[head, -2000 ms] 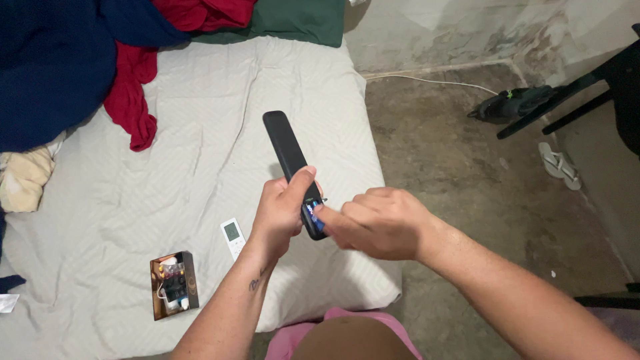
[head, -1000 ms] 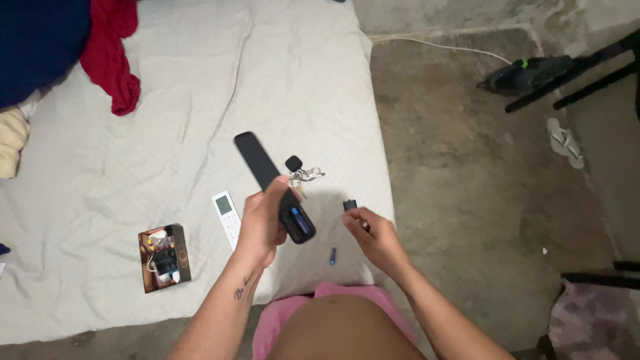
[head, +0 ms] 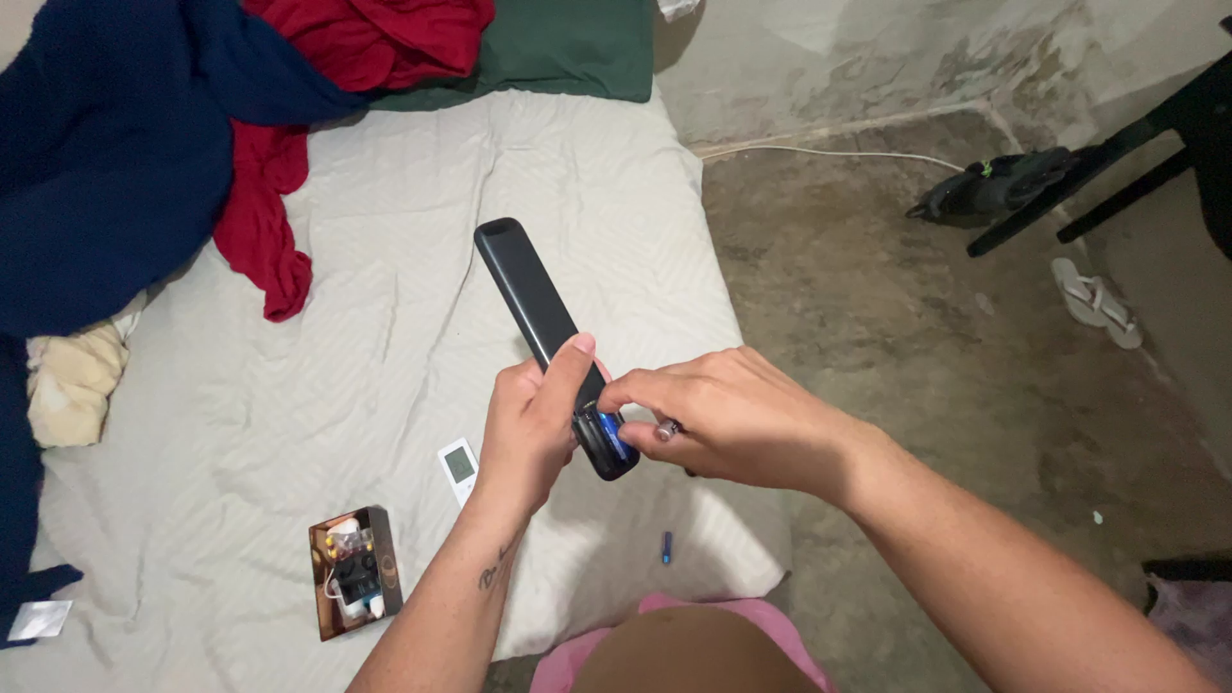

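My left hand (head: 534,423) grips a black remote control (head: 529,294) around its lower half, thumb on top, its battery compartment facing up. Inside the compartment lies a blue battery (head: 614,438). The fingertips of my right hand (head: 712,414) touch the compartment's edge beside this battery, and a small dark cylindrical item (head: 668,429), whose kind I cannot tell, is held among the fingers. Another blue battery (head: 666,548) rests on the bed sheet below the hands. A white remote with a display (head: 459,465) lies partly behind my left wrist.
An open box of small items (head: 389,558) sits on the white-sheeted bed (head: 385,385). Navy cloth (head: 106,164), red cloth (head: 265,231) and a green pillow (head: 577,58) are at the far side. White flip-flops (head: 1095,300) and a black bag-like item (head: 1001,183) lie on the floor.
My right hand was apart from the black remote one second ago, holding a small dark piece; it is now back at the battery compartment. The view has shifted.
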